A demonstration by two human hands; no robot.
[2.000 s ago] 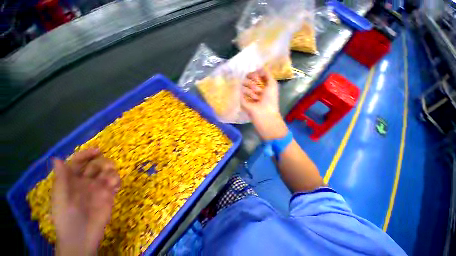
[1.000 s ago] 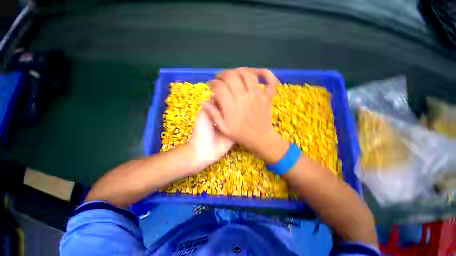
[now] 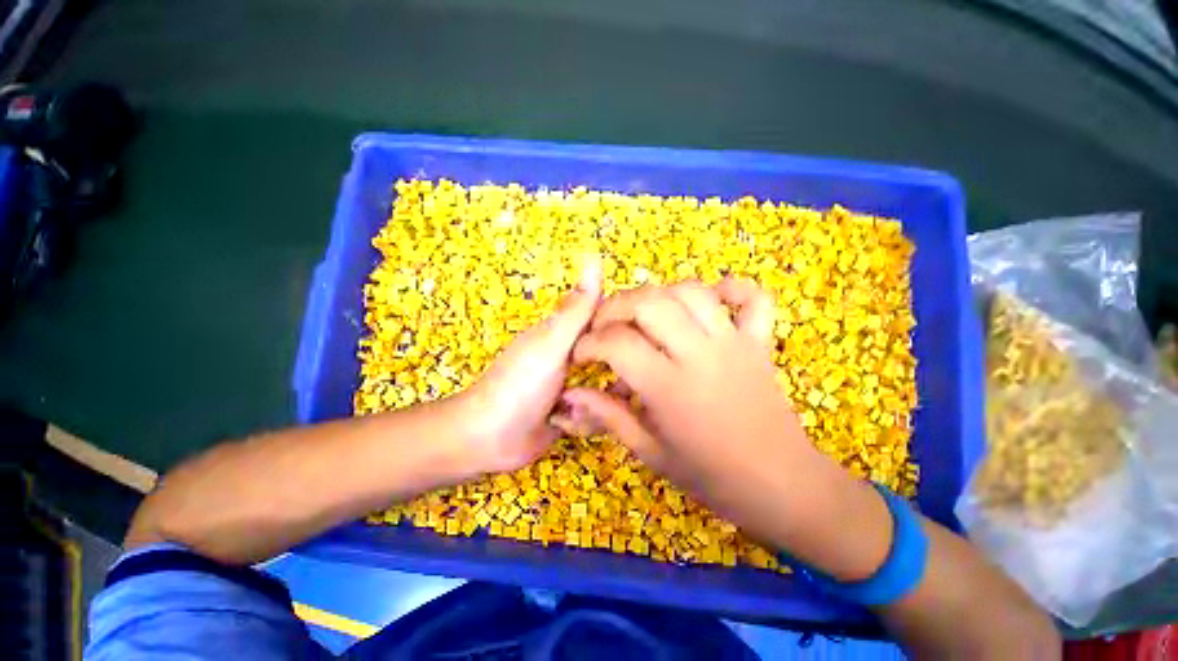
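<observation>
A blue plastic tray point(image 3: 646, 165) holds a thick layer of small square yellow plastic parts point(image 3: 491, 245). My left hand point(image 3: 523, 387) is over the middle of the tray, its thumb up and its palm turned towards my right hand. My right hand point(image 3: 691, 368) is beside it, fingers curled over the left palm. Whatever lies between the hands is hidden by the fingers, so I cannot tell if they hold parts. A blue band point(image 3: 898, 555) is on my right wrist.
An open clear bag point(image 3: 1079, 452) part filled with duller yellow pieces lies right of the tray. The tray sits on a dark green surface point(image 3: 194, 258). Dark equipment point(image 3: 78, 142) is at the far left. Something red point(image 3: 1137, 646) shows at the bottom right corner.
My right hand has come from the clear bag to my left hand over the tray. Since one second ago, the hands have opened slightly from their clasp. The view has turned and shifted.
</observation>
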